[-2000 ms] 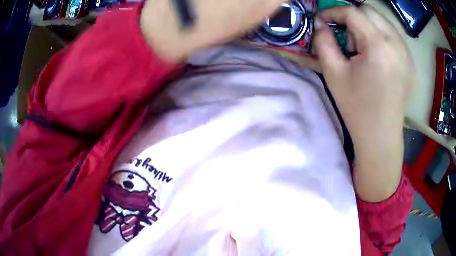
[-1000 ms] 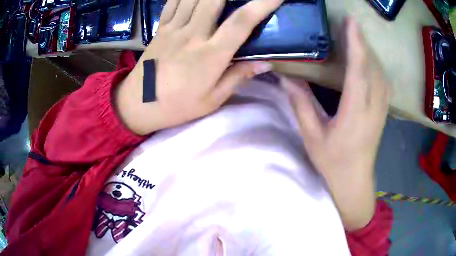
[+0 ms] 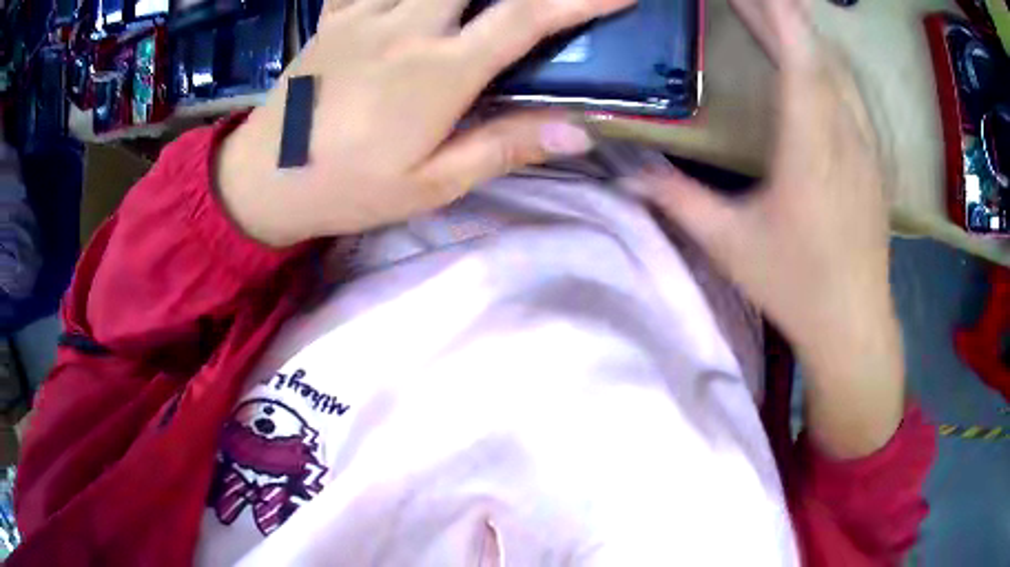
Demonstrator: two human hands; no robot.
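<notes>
A closed unit [image 3: 626,66], glossy black on top with a thin red edge, lies at the table's near edge, top centre, partly cut off by the picture. My left hand [image 3: 371,127], with a black patch [image 3: 297,122] on its back, grips the unit's left side, index finger across the top and thumb by the near edge. My right hand [image 3: 797,205], blurred, is right of the unit, fingers apart and empty, its upper fingertips near the picture's edge.
Open red housings with green boards lie at the far left [image 3: 144,78] and right edge [image 3: 983,150]. A black cover [image 3: 227,50] is beside the left one, on the tan worktop [image 3: 886,133]. A red object [image 3: 988,332] stands below right.
Two seconds ago a speaker and green board showed between my hands; a black top shows there now. Since one second ago, the unit appears higher in view and my right hand has shifted slightly.
</notes>
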